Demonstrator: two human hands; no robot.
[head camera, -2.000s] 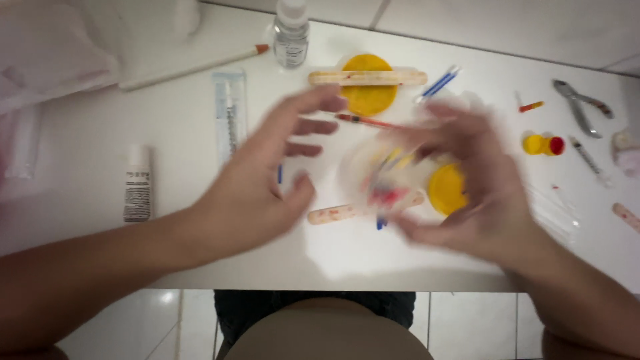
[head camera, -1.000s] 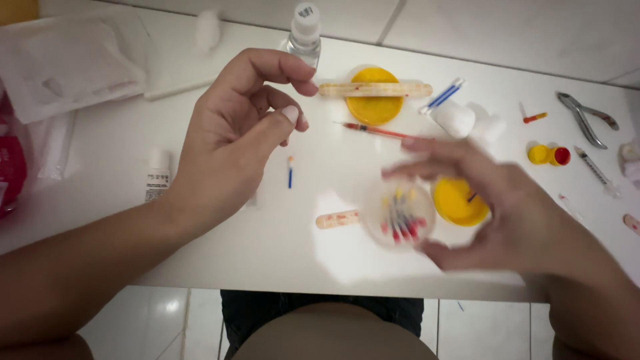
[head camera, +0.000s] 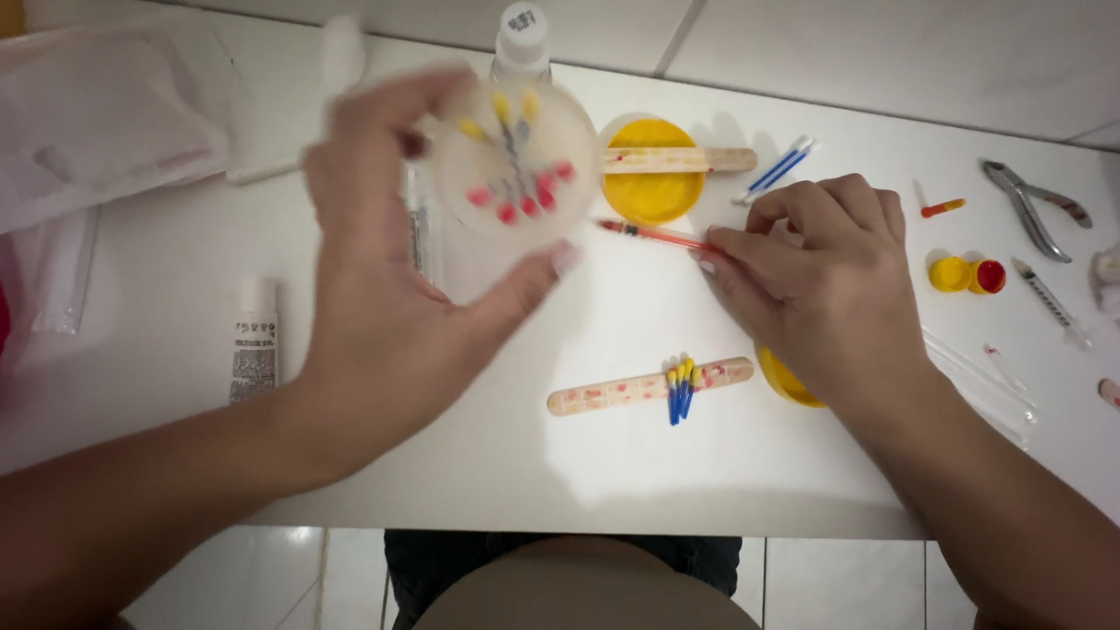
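Note:
Raised in my left hand (head camera: 420, 245) is a round translucent dish (head camera: 573, 114), held by its edge between thumb and fingers, with several red and yellow tipped pieces in it. My right hand (head camera: 814, 262) pinches the end of a thin orange-red paintbrush (head camera: 661, 235) lying on the table. Beyond the brush, a wooden stick (head camera: 731, 159) rests across a yellow lid (head camera: 652, 197). Nearer to me, several blue sticks with yellow tips (head camera: 686, 385) lie over a red-stained wooden stick (head camera: 604, 396). My right hand partly covers another yellow lid (head camera: 787, 381).
At the right lie pliers (head camera: 1028, 210), a syringe (head camera: 1050, 302) and two small paint pots (head camera: 967, 275). Blue-stemmed cotton swabs (head camera: 777, 171) are near the wall. A white-capped bottle (head camera: 523, 39) stands at the back, a small tube (head camera: 255, 350) lies left, and a plastic bag (head camera: 105, 127) lies far left.
The dish was at my right hand and is now in my left, raised toward the upper left. My right hand has moved to the paintbrush. The yellow-tipped blue sticks on the wooden stick are now uncovered.

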